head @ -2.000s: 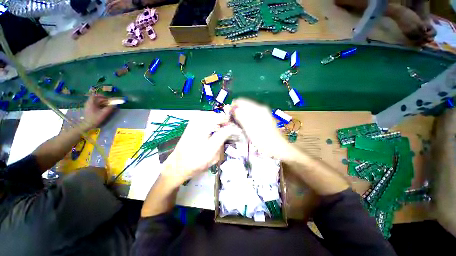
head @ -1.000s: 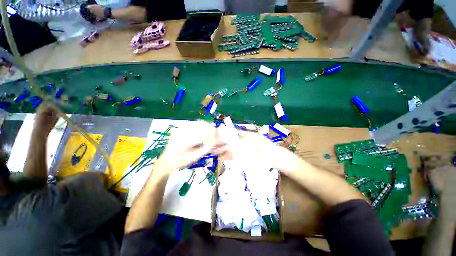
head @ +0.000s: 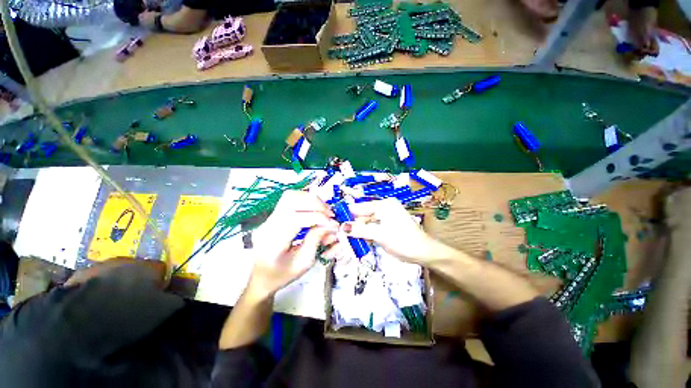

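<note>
A blue battery cell (head: 358, 244) is held over the open carton (head: 379, 335), between my two hands. My right hand (head: 390, 231) has its fingers closed on the cell from the right. My left hand (head: 292, 242) is at the cell's left side, fingertips pinched near it; another blue piece shows by its fingers, and what it pinches is too blurred to tell. White slips (head: 364, 292) fill the carton below. More blue cells (head: 386, 189), some with white labels, are piled just beyond my hands.
A green conveyor belt (head: 447, 136) carries scattered cells across the bench. Green strips (head: 257, 201) lie on the white sheet (head: 220, 284) at left. PCB panels (head: 583, 258) are stacked at right. Other people's arms show at left, right and far side.
Cells on the belt have shifted leftward. My hands have moved apart a little and a blue cell now shows between them. The neighbour's hand at left has gone from the belt edge.
</note>
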